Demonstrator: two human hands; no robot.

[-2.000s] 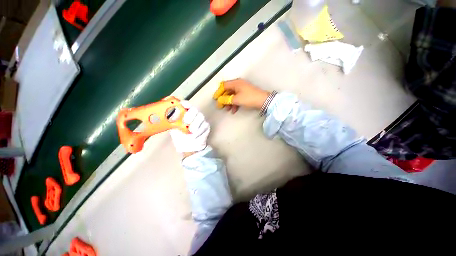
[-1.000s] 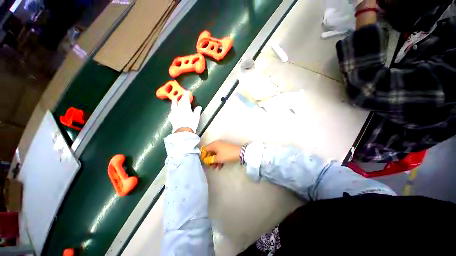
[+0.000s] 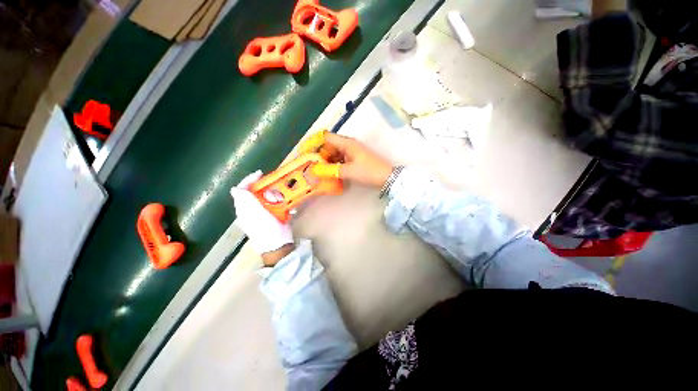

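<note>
An orange plastic shell (image 3: 293, 183) is held over the bench edge beside the belt, its open inner side with round and oblong openings facing up. My left hand (image 3: 260, 218), in a white glove, grips its left end. My right hand (image 3: 348, 159), with yellow finger cots on thumb and fingertips, is at its right end, fingers on the shell. The fingers hide part of that end.
The green belt (image 3: 229, 130) carries several orange shells, two of them close together at the top (image 3: 272, 56). On the bench lie a crumpled white rag (image 3: 451, 124), a grey-green strip (image 3: 389, 112), a white stick (image 3: 461, 30) and a round-capped bottle (image 3: 403, 43). A coworker's plaid sleeve (image 3: 601, 84) is at right.
My left hand has drawn a shell off the belt to the bench edge. My right hand has risen and now touches it. The other shells on the belt have shifted down and left in view.
</note>
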